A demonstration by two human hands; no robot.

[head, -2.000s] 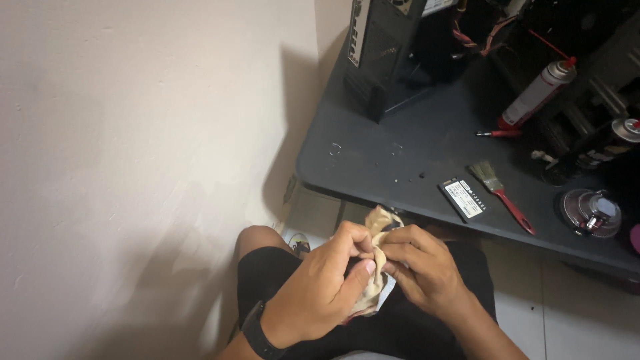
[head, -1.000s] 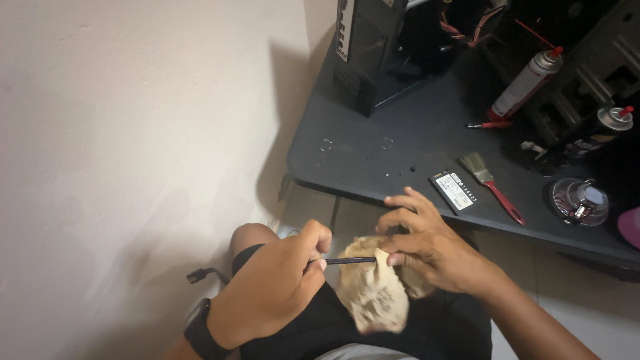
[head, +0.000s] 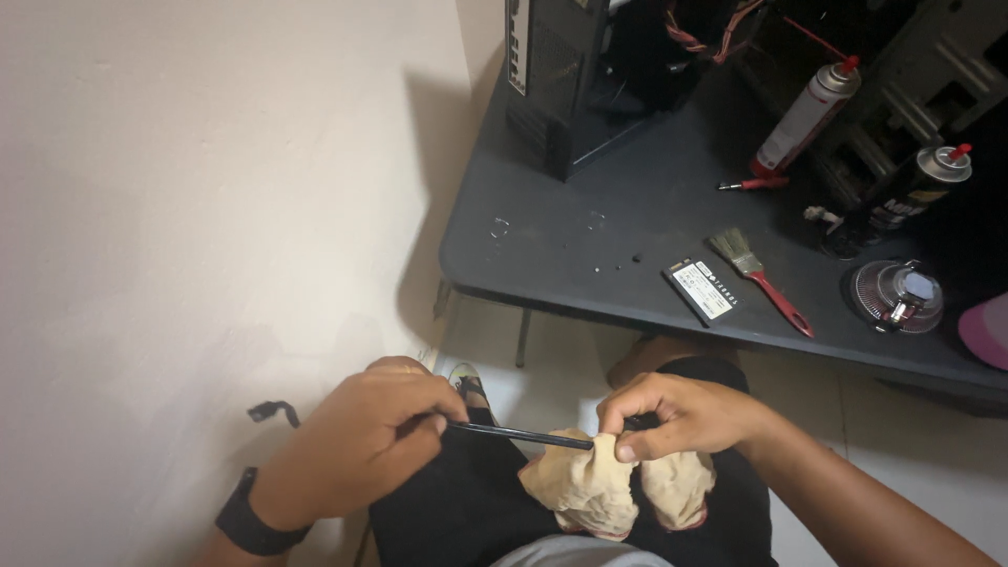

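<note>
A thin black cable stretches between my hands above my lap. My left hand grips one part of it, and a black connector dangles past that hand on the left. Around the cable's right part, my right hand pinches a cream cloth with reddish edging. The cloth hangs down in two bunches over my dark shorts. Where the cable runs inside the cloth is hidden.
On the dark table lie a labelled drive, a red-handled brush, a red pen-like tool and a round cooler. Two spray cans and a computer case stand behind. A wall is at left.
Two seconds ago both hands were together at the bunched cloth. They have since moved apart, with the cable now in view between them and its connector hanging at left.
</note>
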